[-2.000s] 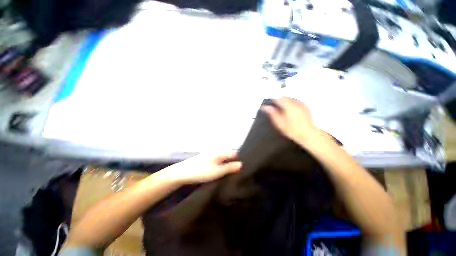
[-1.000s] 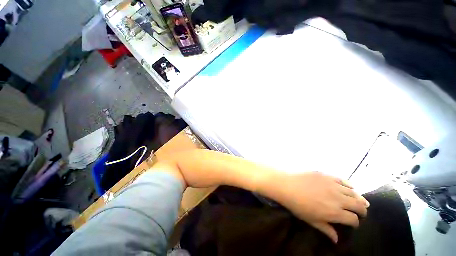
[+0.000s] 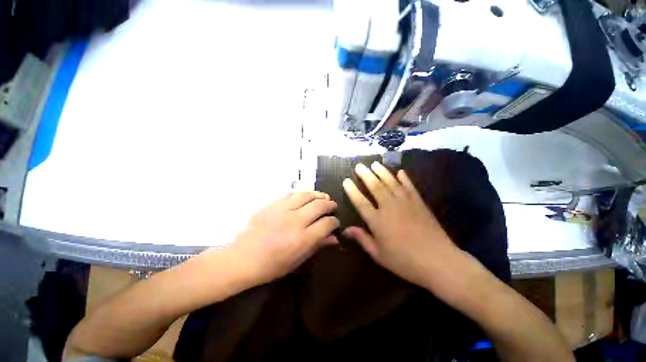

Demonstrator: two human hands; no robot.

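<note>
Dark brown-black cloth (image 3: 453, 205) lies at the needle area and hangs over the table's front edge towards me. Its olive-brown part (image 3: 340, 173) is lit under the lamp, its far edge just in front of the presser foot (image 3: 391, 141). My left hand (image 3: 294, 230) is at the cloth's left edge, fingers curled, fingertips on it. My right hand (image 3: 393, 219) lies on the cloth with fingers spread, pointing at the presser foot. Whether my left fingers pinch the cloth is partly hidden.
The white sewing machine head (image 3: 489, 63) stands at the upper right, a black cloth strip (image 3: 591, 71) over its arm. Thread snips (image 3: 567, 213) lie right of the cloth. Dark cloth (image 3: 64, 28) is at the upper left. Cardboard (image 3: 584, 300) shows below the white table (image 3: 163, 141).
The view has swung back right, from the phone end to the machine. The cloth now lies at the presser foot, with both hands on it; one second ago only one hand showed.
</note>
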